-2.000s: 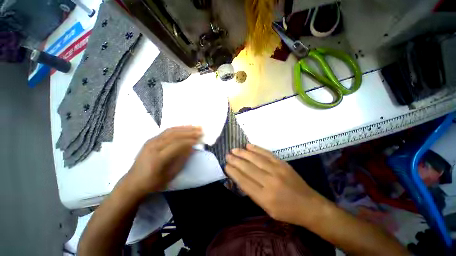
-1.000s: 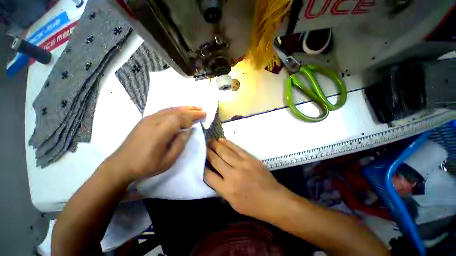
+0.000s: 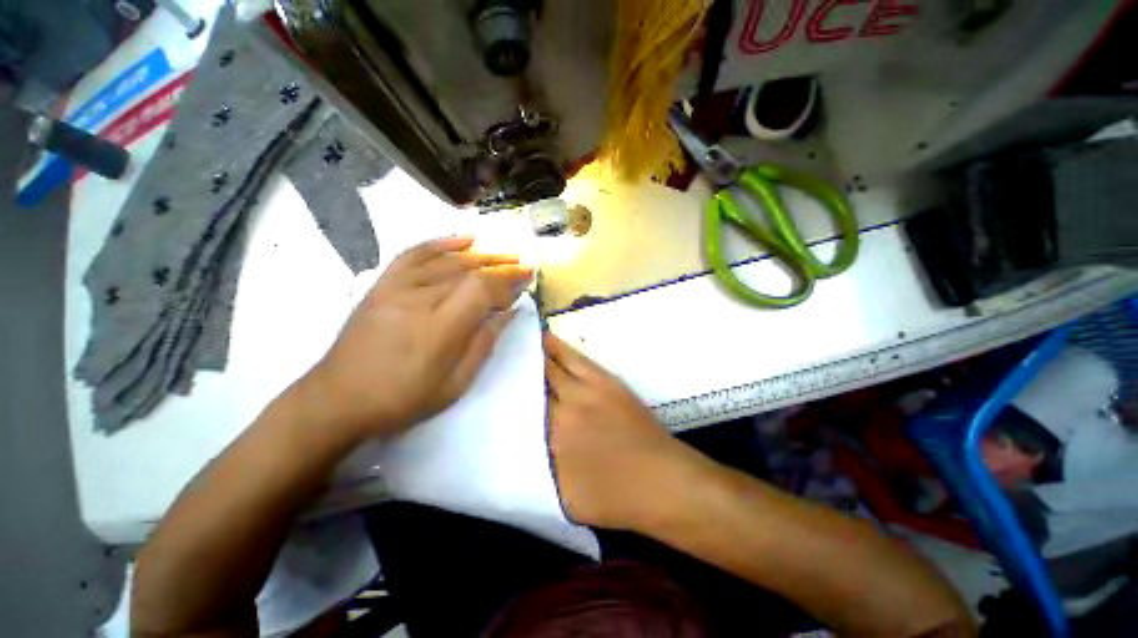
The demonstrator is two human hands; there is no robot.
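A white cut piece [image 3: 481, 449] lies on the machine tabletop in front of the presser foot [image 3: 549, 214] and hangs over the front edge. A grey patterned piece [image 3: 335, 206] shows beyond it, left of the needle area. My left hand [image 3: 418, 327] lies on the white piece with its fingertips just short of the foot. My right hand [image 3: 612, 436] is at the white piece's right edge, its fingertips partly hidden by the cloth. Whether the fingers pinch the cloth cannot be seen clearly.
Fanned grey patterned panels [image 3: 169, 243] lie at the left. Green-handled scissors [image 3: 780, 237] lie right of the sewing machine head [image 3: 412, 94]. A dark stack [image 3: 992, 224] is further right. An edge ruler [image 3: 774, 396] runs along the front edge. A blue plastic frame [image 3: 986, 474] stands below right.
My left hand and the white piece have moved closer to the foot. My right hand has turned more upright along the cloth edge. The grey piece beyond has shifted and shows less.
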